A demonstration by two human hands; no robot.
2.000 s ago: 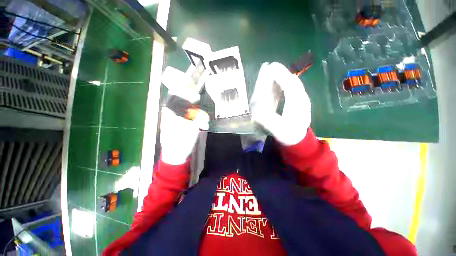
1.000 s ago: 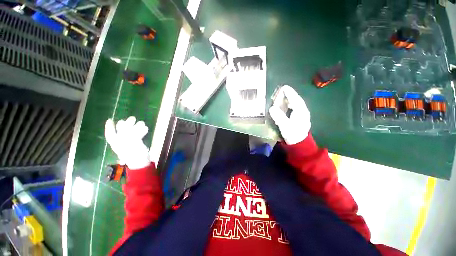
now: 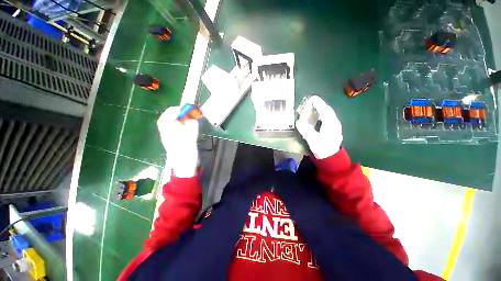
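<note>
My left hand (image 3: 179, 137), in a white glove, holds a blue and orange wound coil (image 3: 190, 112) at its fingertips, over the pale rail beside the bench. My right hand (image 3: 320, 126), also gloved in white, grips a small grey piece (image 3: 309, 114) mostly hidden by the fingers, just right of the upright fixture block. That white fixture block (image 3: 274, 93) stands upright with dark comb-like slots. A second white fixture block (image 3: 224, 101) lies tilted to its left. A loose dark and orange coil (image 3: 360, 84) lies on the bench right of the blocks.
A clear blister tray (image 3: 406, 135) at the far right holds three blue-orange coils in a row (image 3: 451, 112) and a darker coil (image 3: 440, 42). The green conveyor (image 3: 104, 159) at left carries three spaced coils. A pale rail (image 3: 193, 82) separates conveyor and bench.
My left hand has moved from over the conveyor, up and right, and now holds a blue and orange coil. My right hand has stayed nearly still with its grey piece.
</note>
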